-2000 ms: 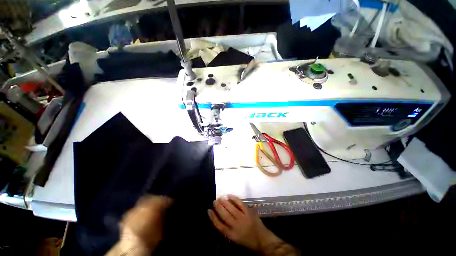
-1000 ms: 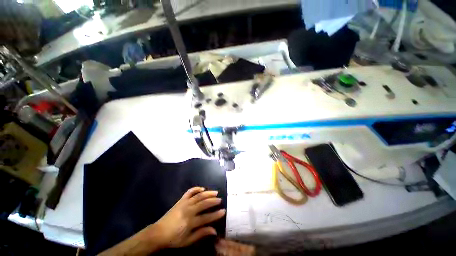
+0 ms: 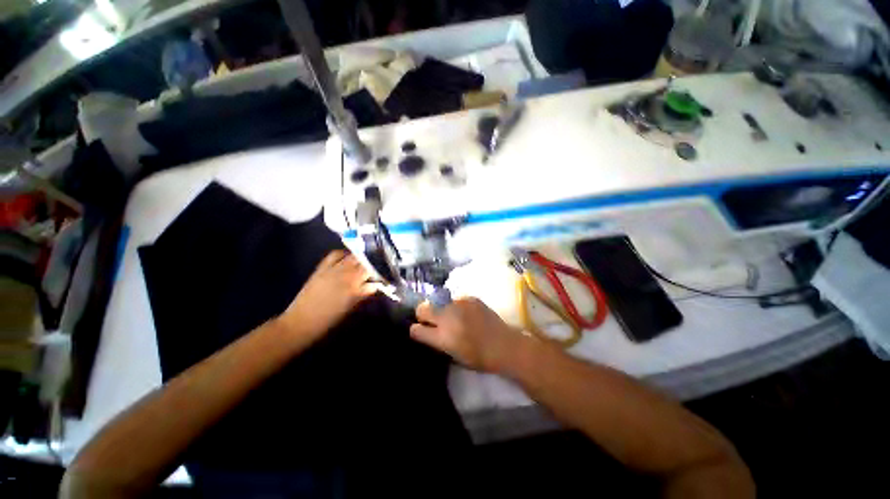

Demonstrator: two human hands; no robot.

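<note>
A black cloth panel (image 3: 244, 283) lies flat left of the needle area and hangs over the table's front edge. The presser foot (image 3: 429, 278) is at the left end of the white sewing machine head (image 3: 586, 166). My left hand (image 3: 337, 287) rests on the cloth just left of the foot, fingertips towards it. My right hand (image 3: 459, 331) is just in front of the foot, fingers curled and pinching the cloth's edge. The fingertips and the edge by the foot are blurred.
Scissors (image 3: 557, 292) with yellow and red handles lie right of the foot, beside a black phone (image 3: 629, 287). A grey metal rod (image 3: 317, 73) rises at the head's left end. Dark and cream scraps (image 3: 376, 78) lie in the trough behind. White cloth (image 3: 857, 283) is at the right.
Both hands have moved forward to the foot; my right hand has come up from the front edge and now pinches the cloth. The cloth has shifted and bunches near the foot. The view has shifted.
</note>
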